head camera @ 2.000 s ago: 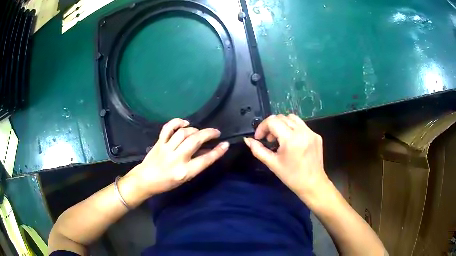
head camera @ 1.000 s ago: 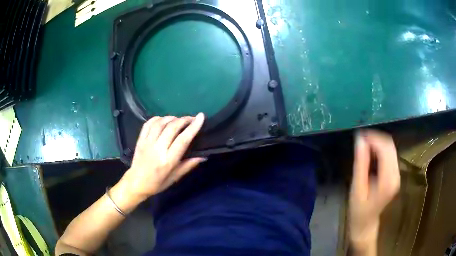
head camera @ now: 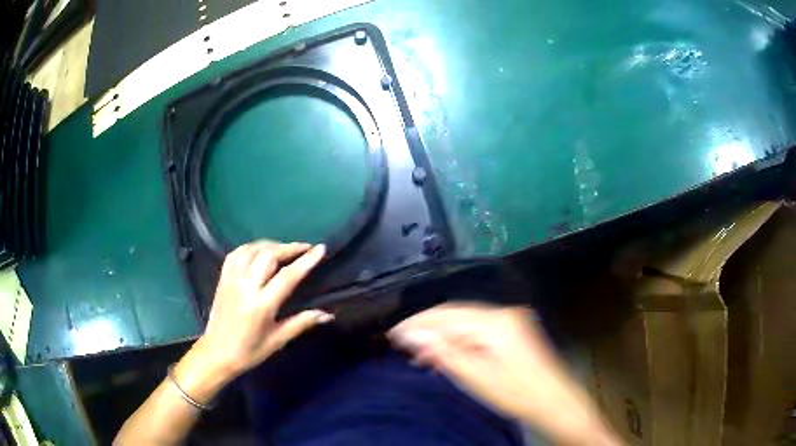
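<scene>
A black plastic frame (head camera: 397,187) with a large round opening lies on the green bench, its near edge at the bench edge. My left hand (head camera: 262,292) rests on the frame's near left part, fingertips by the ring and thumb below the near edge. My right hand (head camera: 463,344) is blurred, below the frame's near edge and in front of my dark blue clothing. The blur hides whether its fingers hold anything. No gasket strip can be told apart on the frame.
The green bench (head camera: 541,113) is shiny and worn. A black strip sheet (head camera: 148,35) on punched cream paper (head camera: 166,74) lies at the back left. Stacked black frames (head camera: 22,174) stand at the far left. An open cardboard carton (head camera: 689,340) is below the bench edge at right.
My right hand left the near edge, swung out right, and is now back near the frame. My left hand has stayed on the frame. The view has shifted, showing more of the strip sheet.
</scene>
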